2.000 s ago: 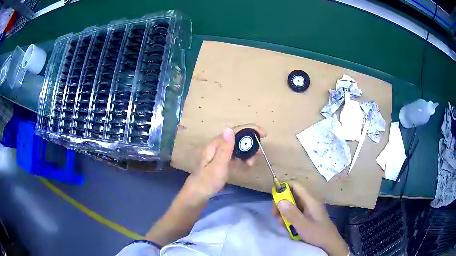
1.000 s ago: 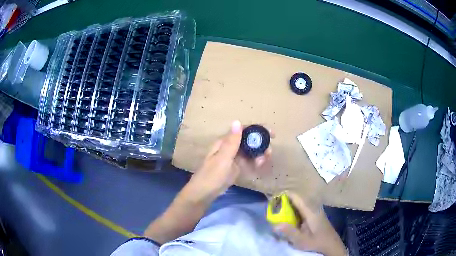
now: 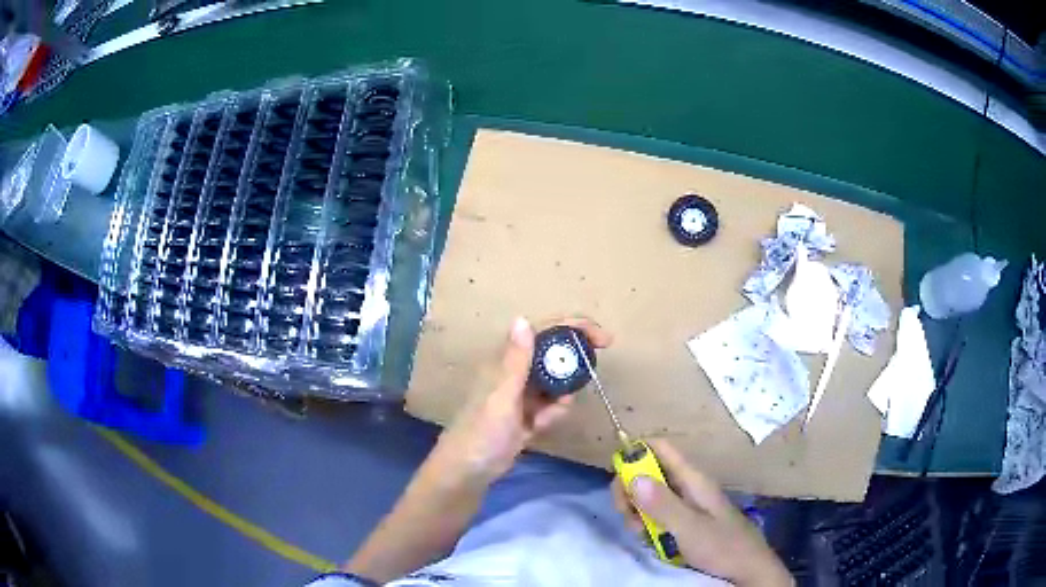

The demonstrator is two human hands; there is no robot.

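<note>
My left hand [image 3: 496, 413] holds a black wheel with a pale spoked hub [image 3: 562, 360] above the near part of the tan board [image 3: 539, 247]. The hub faces up. My right hand [image 3: 688, 511] grips a yellow and black handled tool [image 3: 646, 493]. Its thin metal shaft points up and left, and the tip is at the right side of the held wheel, where tyre and hub meet. I cannot tell whether it touches. A second black wheel [image 3: 693, 219] lies flat on the far part of the board.
Clear blister trays [image 3: 258, 229] of black wheels stand left of the board. Smudged wipes [image 3: 751, 369] and crumpled ones lie on its right side. Beyond its right edge are a white cloth [image 3: 904, 375], dark thin tools and a translucent bottle [image 3: 961, 284]. A white tub [image 3: 91, 158] is far left.
One second ago the tool was lower, blurred and away from the wheel; now its shaft reaches the wheel again. The held wheel has shifted slightly left. The whole view has shifted downward a little.
</note>
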